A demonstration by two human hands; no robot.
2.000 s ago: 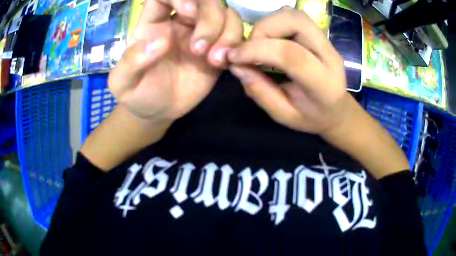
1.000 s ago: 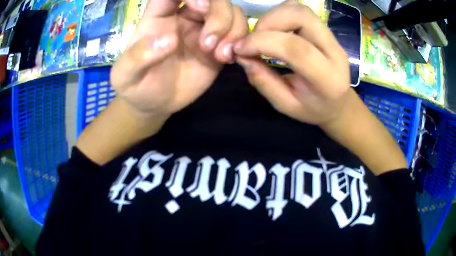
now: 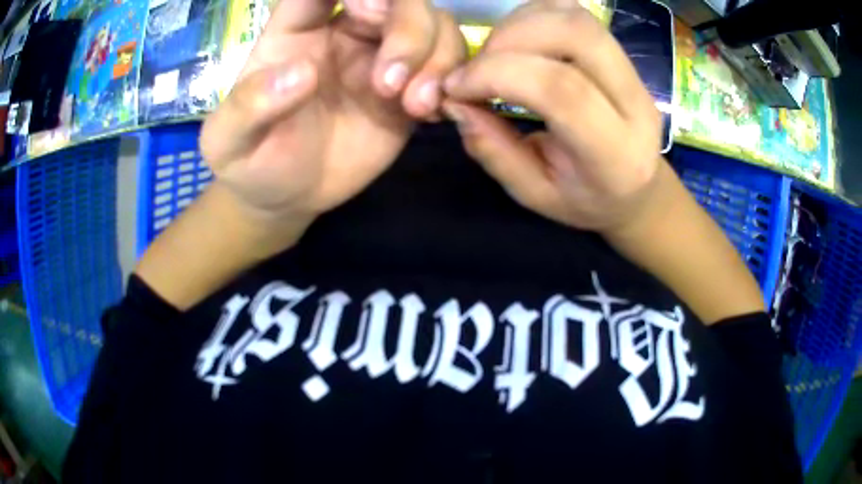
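Observation:
My left hand (image 3: 317,118) is raised at the top, palm showing, with its fingers curled and cut off by the upper edge. My right hand (image 3: 567,123) is beside it, its thumb and index fingertips pinched together and meeting my left fingertips. Anything between the fingertips is too small or hidden to tell. Behind the hands, a small part of the yellow padded cushion (image 3: 475,36) shows. A pale thing (image 3: 477,9) at the top edge, between the hands, is mostly cut off.
A dark smartphone (image 3: 646,59) lies right of my right hand. Metal boxes (image 3: 777,66) with black bands stand at the upper right. A black box (image 3: 45,71) lies at the far left on colourful sheets (image 3: 102,57). Blue crates (image 3: 76,255) stand below the bench edge on both sides.
The view has shifted slightly, so the bench sits a little higher and less of the pale thing shows. The hands keep nearly the same pose, fingertips together.

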